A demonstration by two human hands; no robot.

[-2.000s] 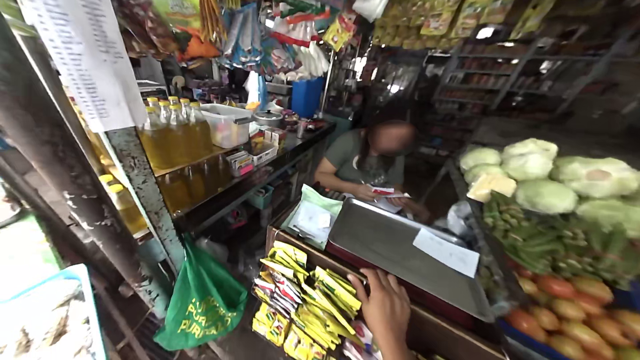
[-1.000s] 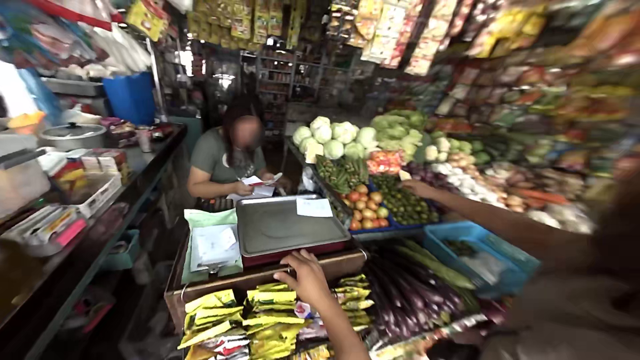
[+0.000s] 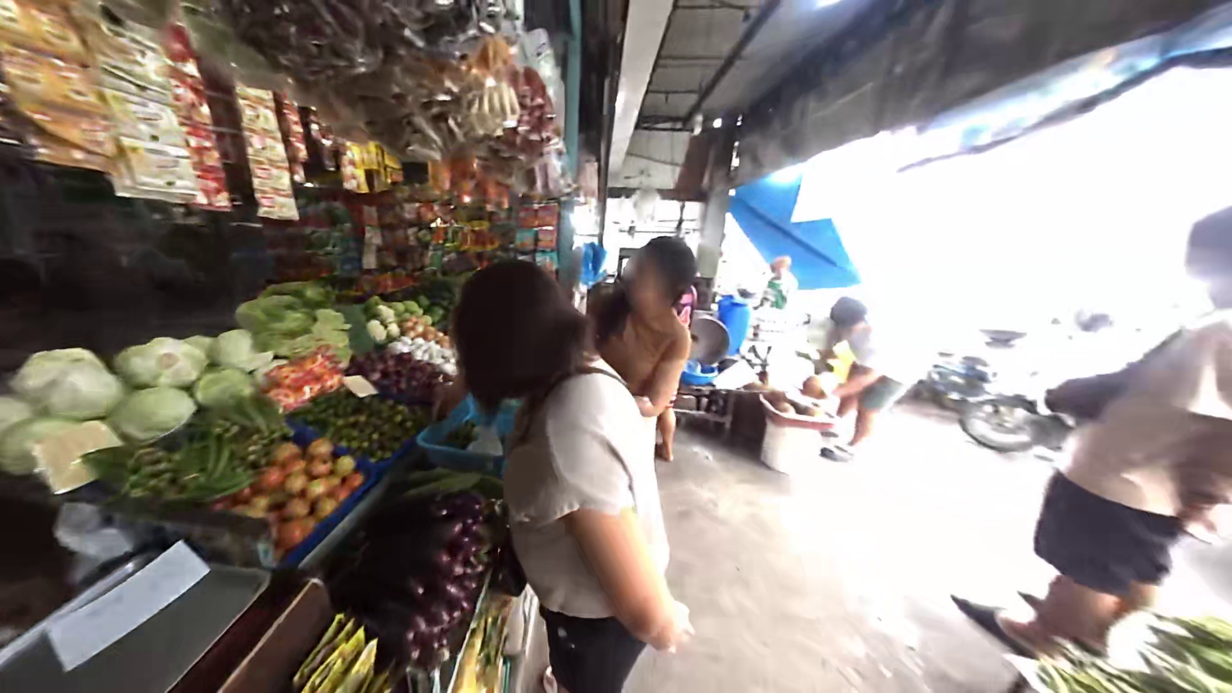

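Neither of my hands shows in the head view at this moment. At the lower left lies a grey metal tray (image 3: 144, 630) with a sheet of paper (image 3: 128, 602) on it. Yellow sachets (image 3: 339, 658) stand beside its wooden edge. Dark purple eggplants (image 3: 423, 577) are heaped to the right of them. Behind, tomatoes (image 3: 306, 481) fill a blue crate, next to green vegetables and small green citrus fruits (image 3: 358, 423). Pale cabbages (image 3: 159, 361) sit at the left.
A person in a light top (image 3: 597, 462) stands close at the stall, with another person (image 3: 656, 327) behind. Someone walks at the right (image 3: 1136, 443). Sachet strips (image 3: 265, 154) and plastic bags hang overhead. A motorcycle (image 3: 1006, 414) and leafy greens (image 3: 1136, 654) are at the right.
The view has swung far to the right. The hand that rested by the metal tray's edge above the yellow sachets is out of view, as is the seated person behind the tray.
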